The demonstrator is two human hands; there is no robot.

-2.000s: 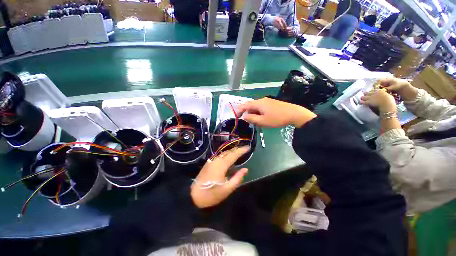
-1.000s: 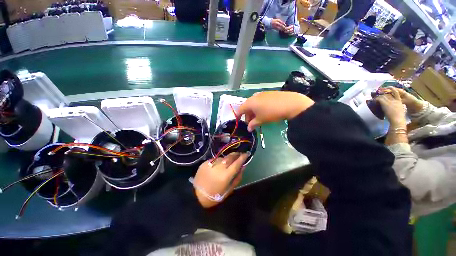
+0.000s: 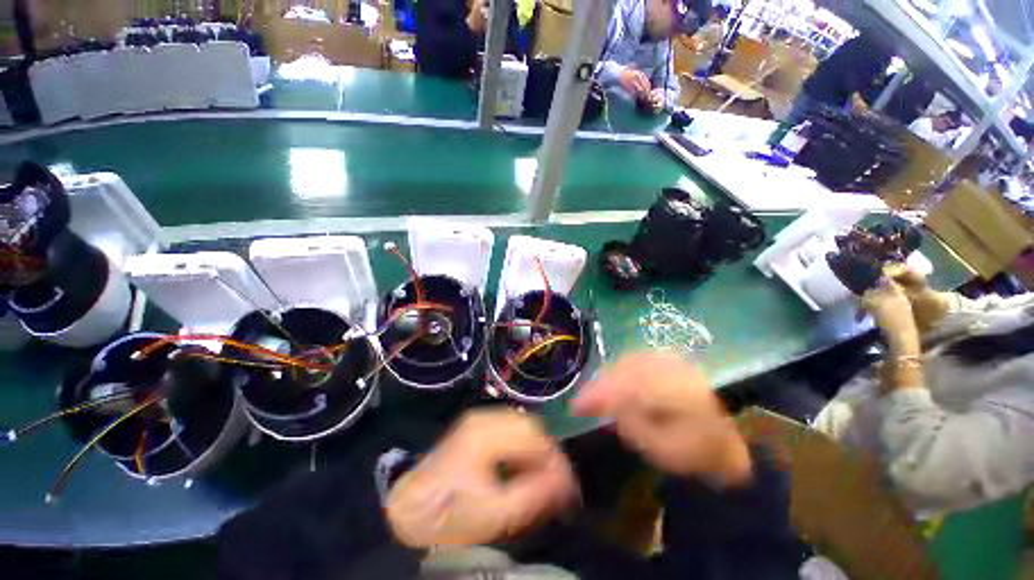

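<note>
Several round white camera base housings with black interiors stand open end up in a row on the green bench, each with a white back block. The rightmost housing [image 3: 537, 385] has red and yellow wires [image 3: 547, 347] in and above it. My left hand [image 3: 484, 476] is blurred, with curled fingers, in front of the row; whether it holds anything cannot be told. My right hand [image 3: 663, 417] is blurred, off the bench's front edge and right of my left hand, with no object visible in it. Neither hand touches a housing.
A pale tangle of thin ties [image 3: 674, 326] lies right of the row. Black housings [image 3: 677, 232] are clustered behind it. At the right, a neighbouring worker's hands [image 3: 901, 297] work on a white and black unit [image 3: 819, 263]. A metal post [image 3: 564, 125] stands at the back.
Both hands have left the rightmost housing and moved back towards me. The tangle is now uncovered. The neighbour's unit shows more black parts on top.
</note>
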